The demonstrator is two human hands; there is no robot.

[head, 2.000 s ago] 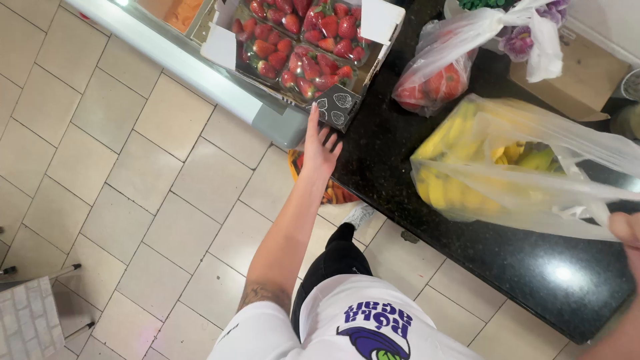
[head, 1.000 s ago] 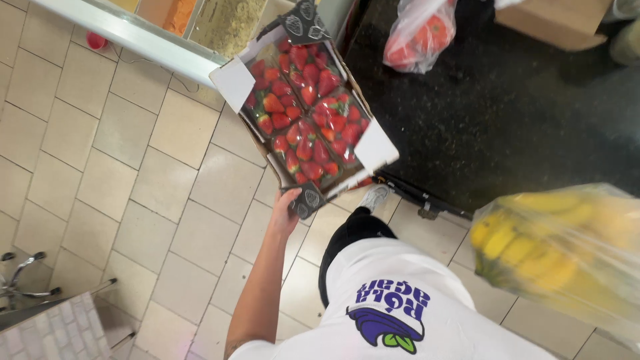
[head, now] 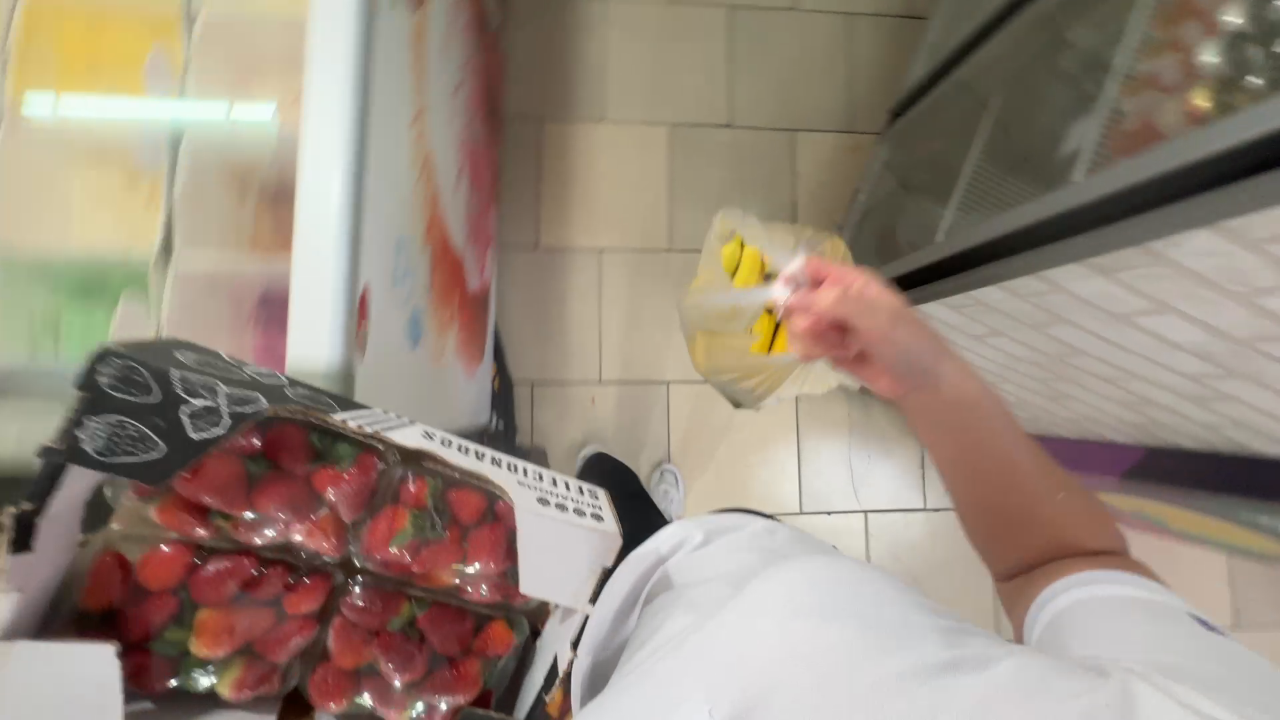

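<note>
My right hand [head: 845, 320] is closed around the handles of a clear plastic bag of bananas [head: 740, 345], which hangs over the tiled floor. At the lower left, close to my body, is a cardboard box [head: 560, 510] holding several clear punnets of strawberries [head: 240, 600]. Its black flap bears white drawings. My left hand is out of sight, so its hold on the box cannot be seen.
A glass-topped display case [head: 330, 180] runs along the left, blurred. On the right stands another glass-fronted case [head: 1000, 170] above a white brick-patterned panel [head: 1130, 310]. Tiled floor [head: 610, 320] lies between them, with my shoes on it.
The strawberry box, earlier at the dark counter and then lifted by my left hand, is now low at the left. The bananas have moved away from the counter. The view has shifted strongly to an aisle.
</note>
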